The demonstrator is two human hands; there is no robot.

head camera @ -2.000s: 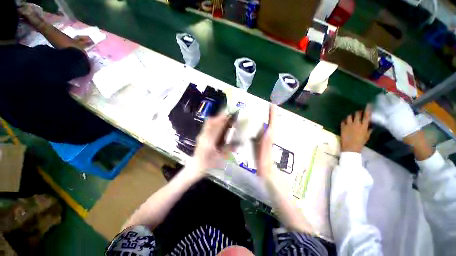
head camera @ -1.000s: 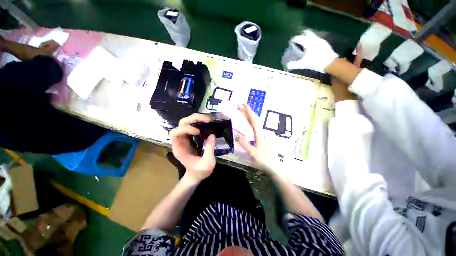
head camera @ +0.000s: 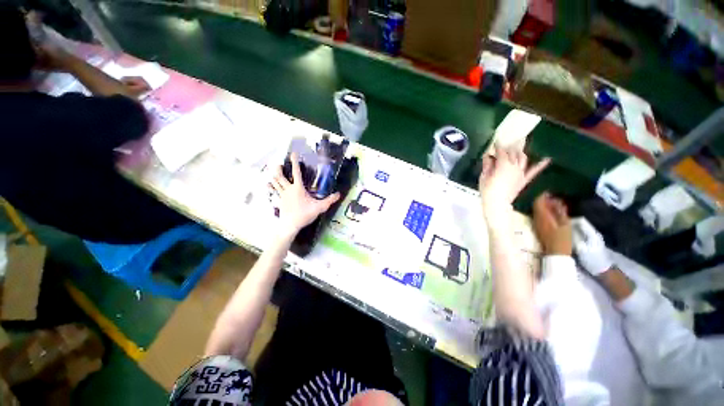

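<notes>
The glossy black tray (head camera: 346, 176) stands on the bench with a small blue strip inside. My left hand (head camera: 300, 202) reaches over it, its fingers and thumb spread round a dark device with a greyish face (head camera: 303, 152); blur hides where the device ends and the tray begins. My right hand (head camera: 506, 178) is stretched out over the bench's far edge, fingers apart, just below a pale upright flap or leaflet (head camera: 517, 129); I see nothing in it. The blue label sheet (head camera: 418, 219) and two black frame-shaped outlines (head camera: 448, 258) lie flat between my hands.
Bagged units (head camera: 352, 115) stand on the green belt (head camera: 405, 107) beyond the bench. White paper or foam (head camera: 186, 139) lies at left, near a person in dark clothing. A person in white sleeves (head camera: 583, 317) works close at my right. A blue stool (head camera: 171, 258) stands below left.
My left hand has moved from the bench's near edge onto the tray. My right hand has left the device and reached far right. The view has shifted, showing more of the belt.
</notes>
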